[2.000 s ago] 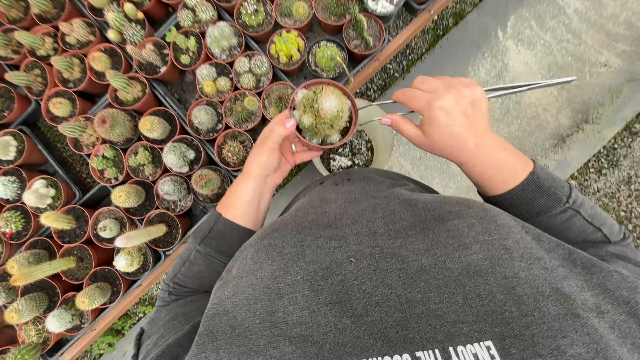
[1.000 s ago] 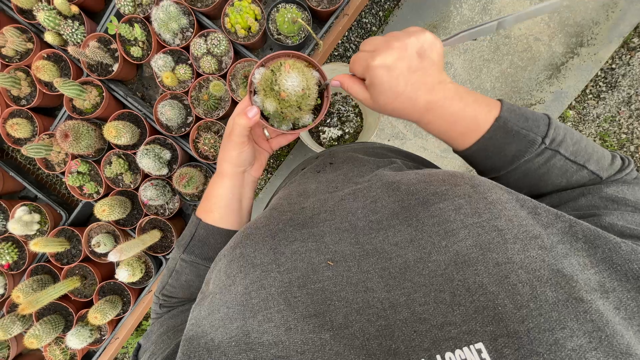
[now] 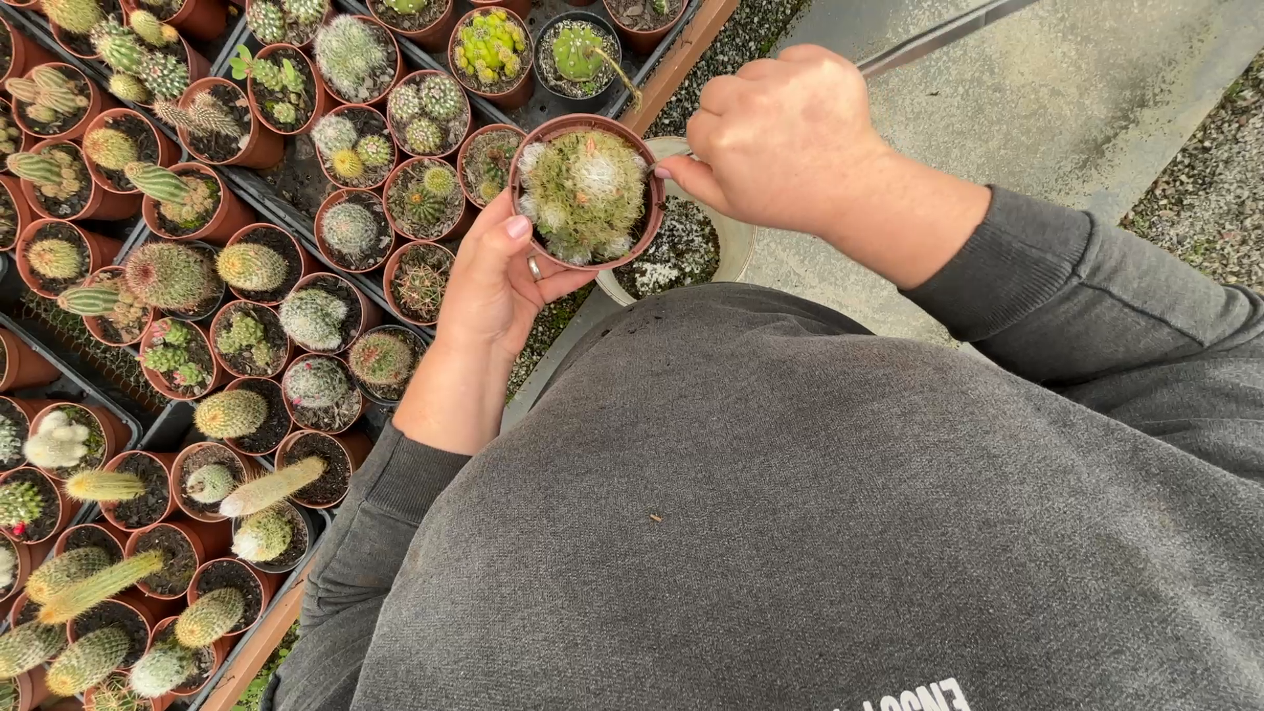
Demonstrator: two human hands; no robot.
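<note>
My left hand (image 3: 504, 286) holds a brown plastic pot from below and the left side. In the pot grows a clustered cactus (image 3: 588, 202) with white woolly patches and greenish-brown growth. My right hand (image 3: 780, 133) is closed around long metal tweezers (image 3: 938, 38), whose shanks stick out behind the fist to the upper right. The thumb is at the pot's right rim, and the tweezers' tips are mostly hidden there. Below the pot, partly covered by it, a pale round bucket (image 3: 739, 242) holds dark soil with white grains.
Many potted cacti (image 3: 232, 415) stand close together in black trays along the left. A wooden edge (image 3: 691, 59) borders the trays. Gravel (image 3: 1200, 188) and a grey sheet-like surface (image 3: 1027, 109) lie to the right. My grey sweatshirt fills the lower part of the view.
My right hand has turned and closed into a fist round the tweezers, with its thumb now at the pot's rim. My left hand still holds the pot. The view has shifted somewhat.
</note>
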